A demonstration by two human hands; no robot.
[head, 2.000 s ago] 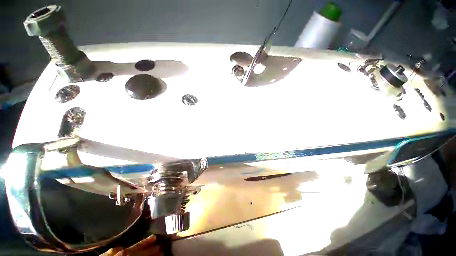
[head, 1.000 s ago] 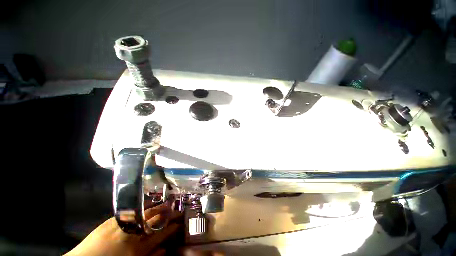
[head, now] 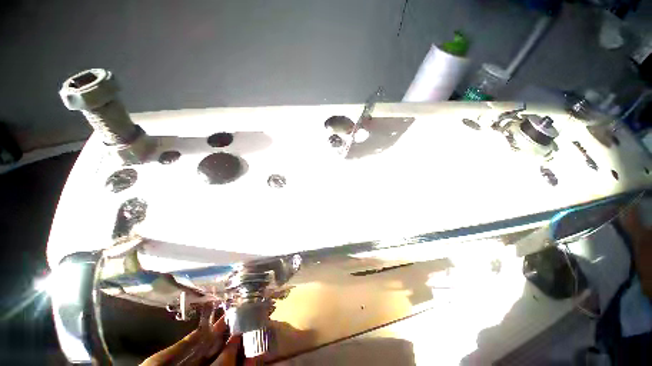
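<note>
The white sewing machine head [head: 322, 200] fills the middle of the view, with a blue stripe along its lower edge. A shiny curved metal guard [head: 75, 307] stands at its lower left. Dark cloth [head: 28, 214] lies to the left and also shows behind the guard. My left hand [head: 193, 347] is at the bottom edge, partly cut off. Its fingertips are close together beside the metal parts near the needle. The guard and those parts hide much of the needle area, and I cannot tell whether the fingers grip cloth. My right hand cannot be made out.
An upright metal bolt [head: 104, 111] rises from the head's left end. The thread tension knob [head: 536, 132] is at the right. A white thread cone [head: 436, 75] with a green top stands behind, near a grey wall. Part of a person's arm [head: 636, 232] shows at the right edge.
My view has shifted; since one second ago, the machine appears further left and lower. Less of my left hand shows now, with its fingers still near the needle.
</note>
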